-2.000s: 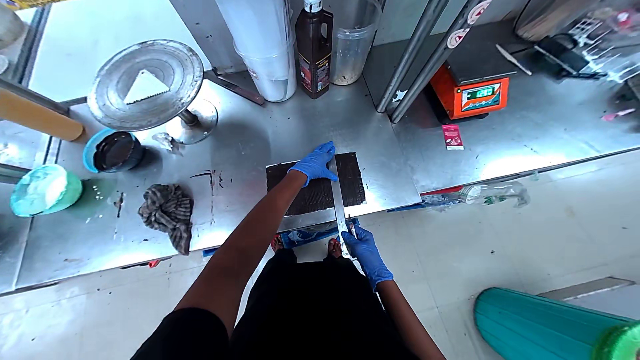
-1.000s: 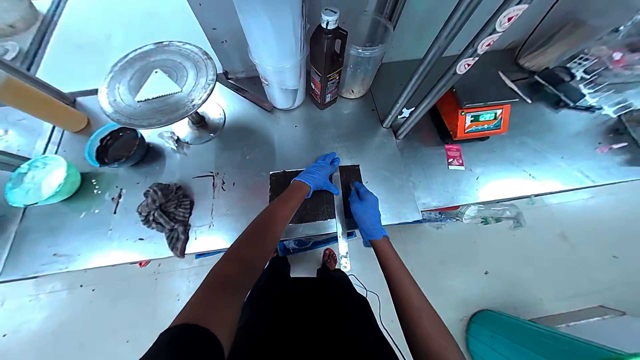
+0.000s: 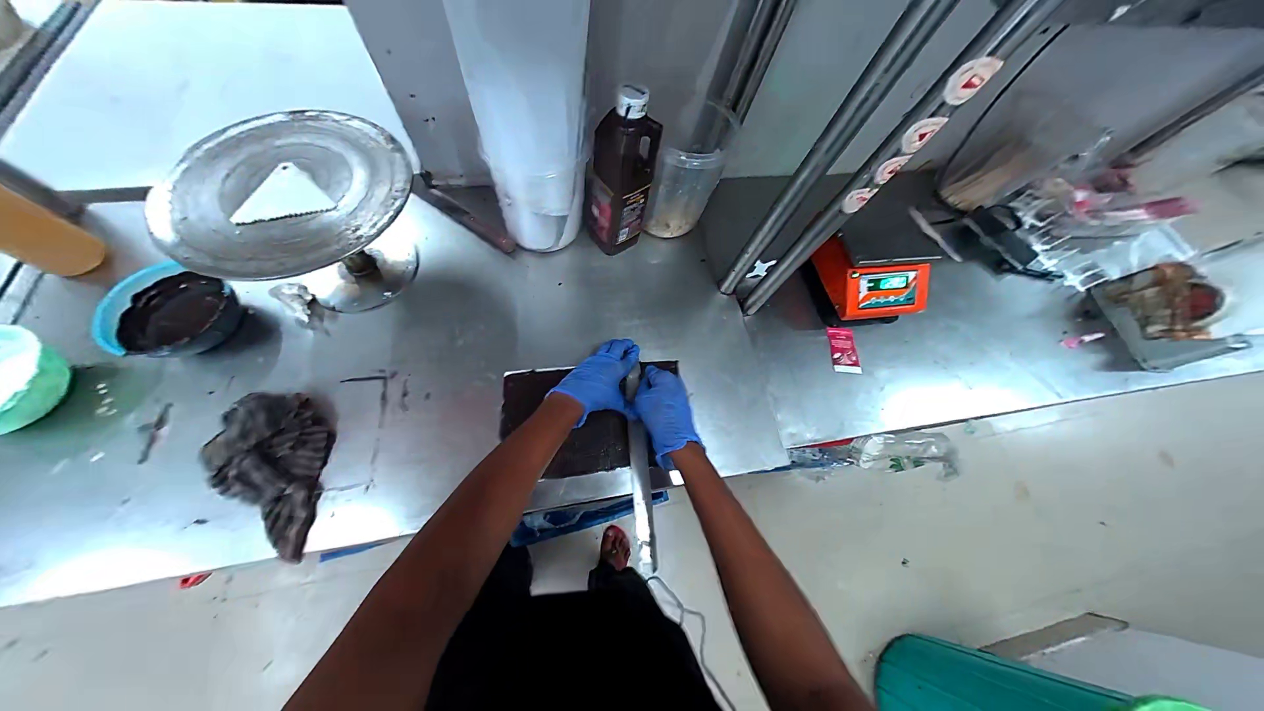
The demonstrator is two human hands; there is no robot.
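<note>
A dark brown rectangular slab (image 3: 592, 446), perhaps cake, lies near the front edge of the steel counter (image 3: 454, 336). Across it runs a long flat metal strip (image 3: 642, 504) that sticks out past the counter edge. My left hand (image 3: 602, 380), in a blue glove, presses on the strip's far part from the left. My right hand (image 3: 668, 410), gloved too, lies against the strip's right side over the slab; its fingers are bent, and whether they hold anything is hidden. A crumpled dark cloth (image 3: 272, 459) lies to the left.
At left stand a metal turntable (image 3: 365, 148) bearing a white toothed scraper (image 3: 284, 195), a bowl of dark cream (image 3: 178, 311) and a green bowl (image 3: 30, 380). Behind are a brown bottle (image 3: 624, 173) and clear containers (image 3: 686, 183). An orange scale (image 3: 884, 288) sits right, beyond metal poles (image 3: 839, 148).
My right hand, near the strip's near end two seconds ago, has moved up beside my left hand. The strip now reaches farther past the counter edge.
</note>
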